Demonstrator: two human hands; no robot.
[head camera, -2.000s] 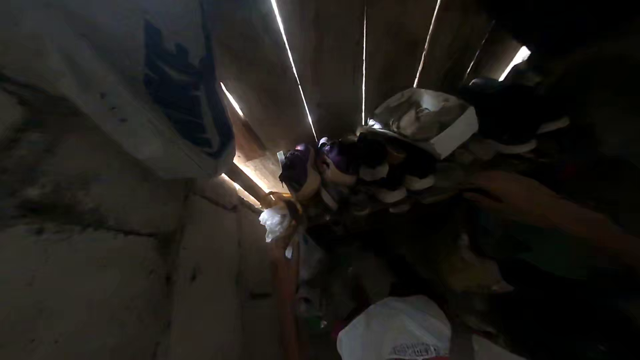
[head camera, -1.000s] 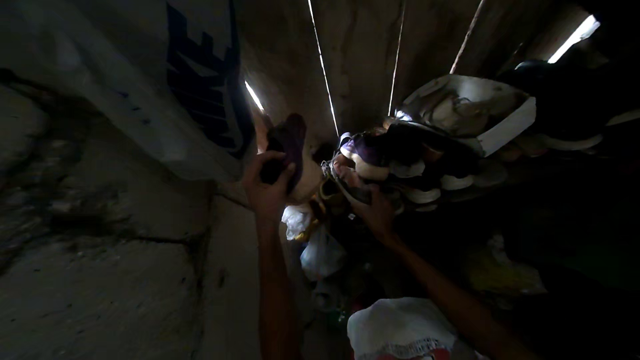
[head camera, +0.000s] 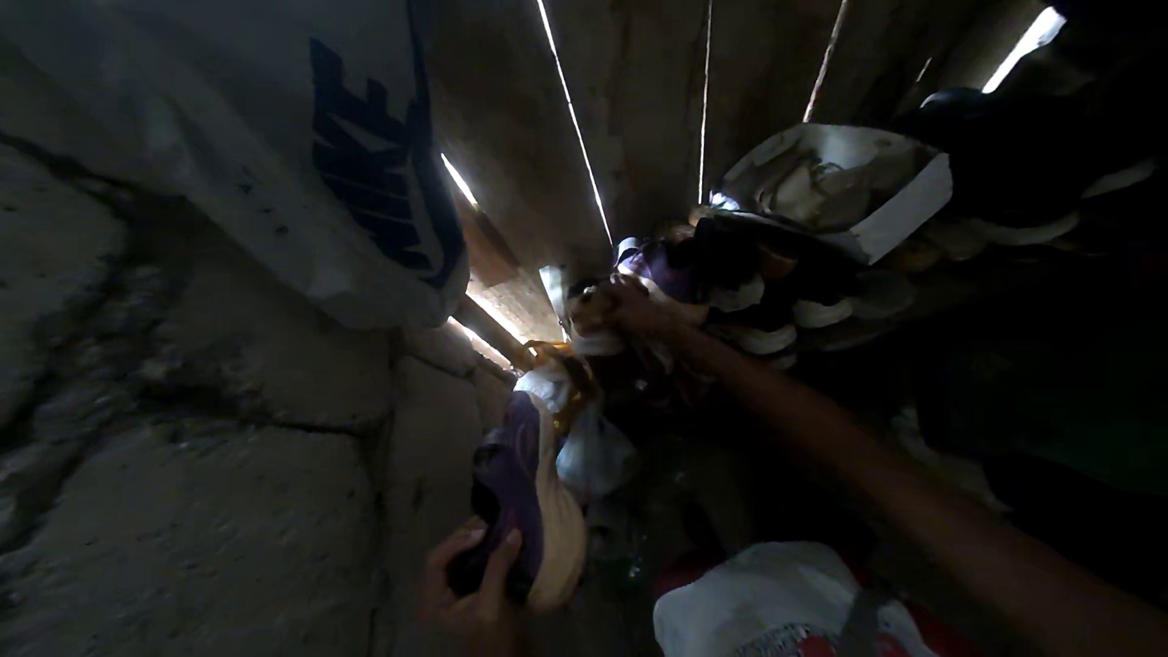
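In the lower middle, my left hand (head camera: 479, 579) grips a purple shoe with a pale sole (head camera: 525, 493) near its heel, the toe pointing up. My right hand (head camera: 634, 306) reaches to the row of shoes by the plank wall. It touches a shoe there, partly hidden in shadow; whether its fingers are closed on it I cannot tell. Just behind that hand lies another purple shoe (head camera: 671, 274). Several dark shoes with pale soles (head camera: 821, 313) are packed to the right.
A white bag with dark lettering (head camera: 301, 210) hangs at the upper left beside a rough block wall (head camera: 201, 529). An open white box (head camera: 903, 210) rests on the shoes. Plastic bags (head camera: 593, 456) hang near the corner. A white and red bag (head camera: 776, 598) stands at the bottom.
Both hands have come into view since the first frame. My left hand has brought the purple shoe down from beside the shoe row toward the lower middle.
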